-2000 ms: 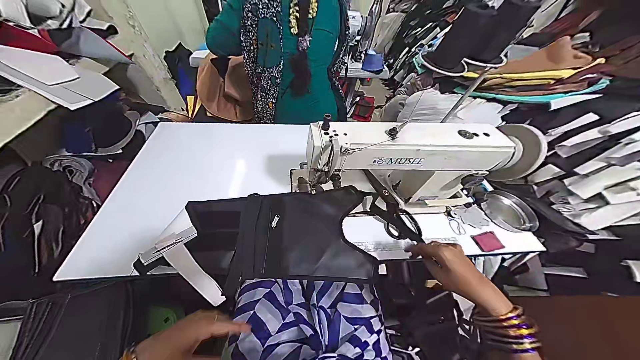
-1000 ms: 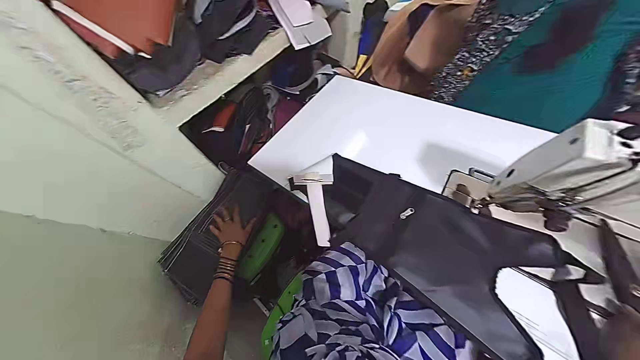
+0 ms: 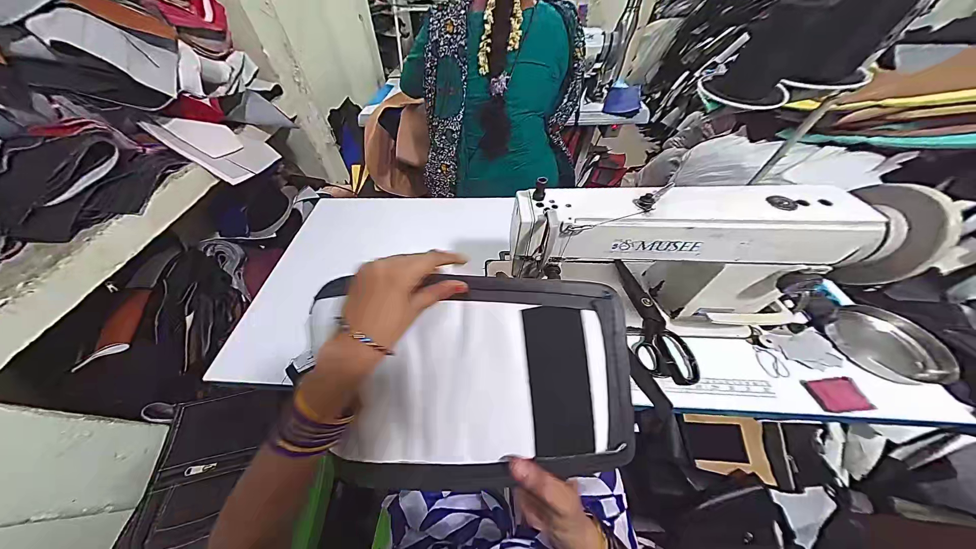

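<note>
A flat fabric bag panel (image 3: 450, 381), white with a black strip and a dark padded border, lies across the table's front edge and over my lap. My left hand (image 3: 389, 297) is on its upper left border, thumb and fingers apart, somewhat blurred. At the lower border, my right hand (image 3: 553, 499) has its thumb on the edge, the fingers partly hidden below. Just behind the panel stands a white sewing machine (image 3: 709, 229) marked Musee. Black-handled scissors (image 3: 656, 335) lean against the machine's base, right of the panel.
On the white tabletop (image 3: 374, 229), a steel bowl (image 3: 892, 343) and a red cloth square (image 3: 839, 394) sit at the right. Black zippered pieces (image 3: 213, 457) are stacked at lower left. Fabric heaps (image 3: 99, 76) flank both sides. A person in green (image 3: 511, 114) is behind the table.
The view has swung back from the left. My left hand has left the black stack and is now at the panel. The white side of a panel now shows where black pieces lay.
</note>
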